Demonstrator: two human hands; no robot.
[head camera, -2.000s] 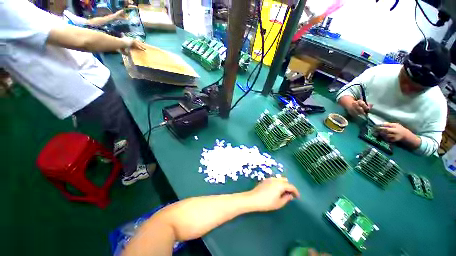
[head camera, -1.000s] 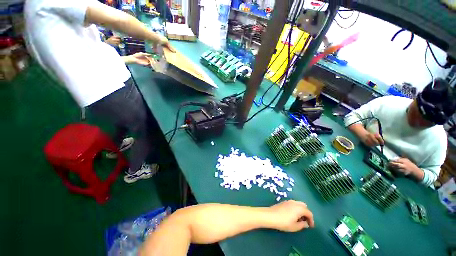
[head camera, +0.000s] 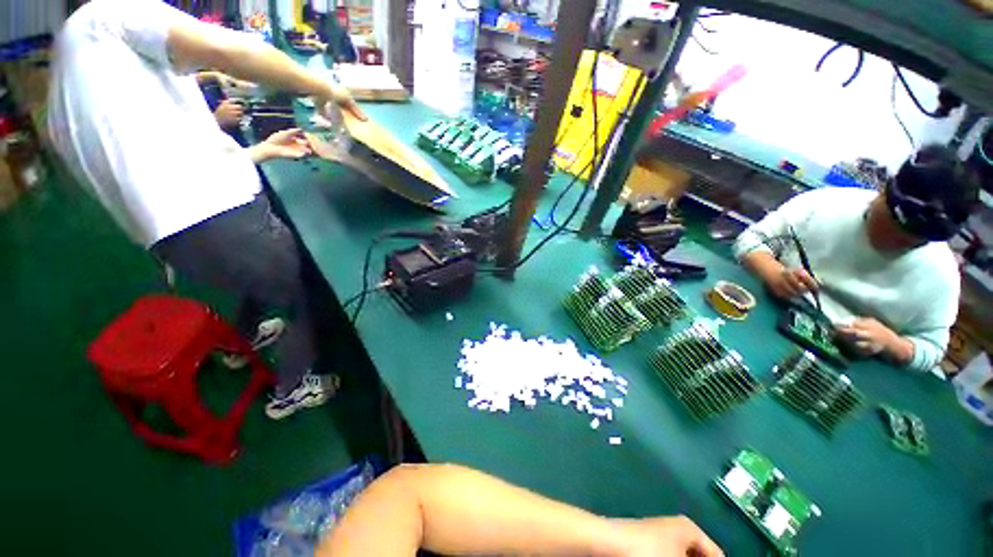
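My left hand (head camera: 681, 537) is at the bottom edge, partly cut off; its fingers and anything in them cannot be made out. A heap of small white parts (head camera: 523, 372) lies on the green mat beyond my left forearm, with one loose white part (head camera: 615, 441) nearer to me. A green PCB panel with white rectangles (head camera: 765, 500) lies flat to the right of my left hand. My right hand is not in view.
Stacked PCB panels (head camera: 702, 370) stand beyond the hand, near a tape roll (head camera: 730, 300). A black box with cables (head camera: 430, 274) is at the left. A person works opposite; another stands at left near a red stool (head camera: 180, 346).
My left hand has moved away from the white heap, toward me and down to the bottom edge. The standing person has tilted the brown flat stack. The camera view has shifted.
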